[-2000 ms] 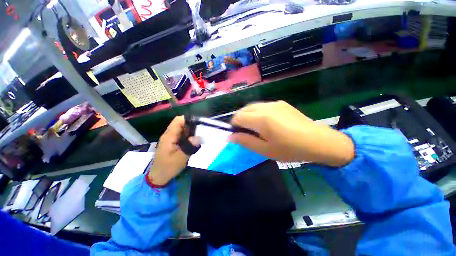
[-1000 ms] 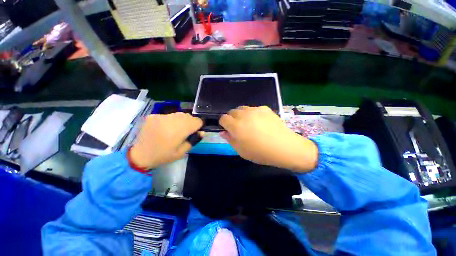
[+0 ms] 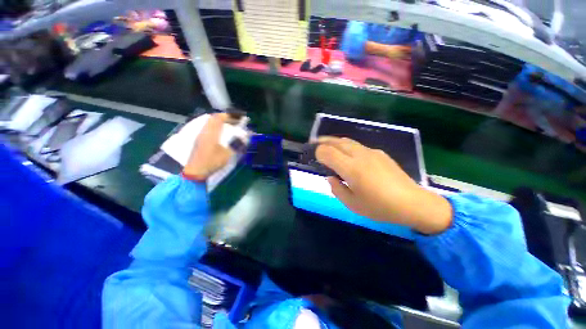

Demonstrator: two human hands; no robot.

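Observation:
A dark unit with a pale-edged panel point(image 3: 379, 138) lies on the green bench, its glossy near face point(image 3: 350, 204) showing white and blue. My right hand point(image 3: 382, 183) is over its left part, with fingertips at the dark strip between panel and glossy face; whether they grip it is unclear. My left hand point(image 3: 209, 148), with black finger cots, is at the white sheet point(image 3: 186, 138) on top of the left-hand stack; its grip is blurred. A black slab point(image 3: 366, 257) lies nearest me, below the glossy face.
A small blue bin point(image 3: 265, 152) is between the stack and the unit. Loose sheets point(image 3: 96, 148) lie at the far left. A blue crate point(image 3: 238, 299) is low in front. An open laptop base point(image 3: 572, 241) is at the right edge. A person's arm point(image 3: 379, 48) shows across the bench.
My left hand has left the unit and moved left to the stack. My right hand stays at the unit. The view has shifted, so the unit appears farther right. Earlier, both hands held the raised unit.

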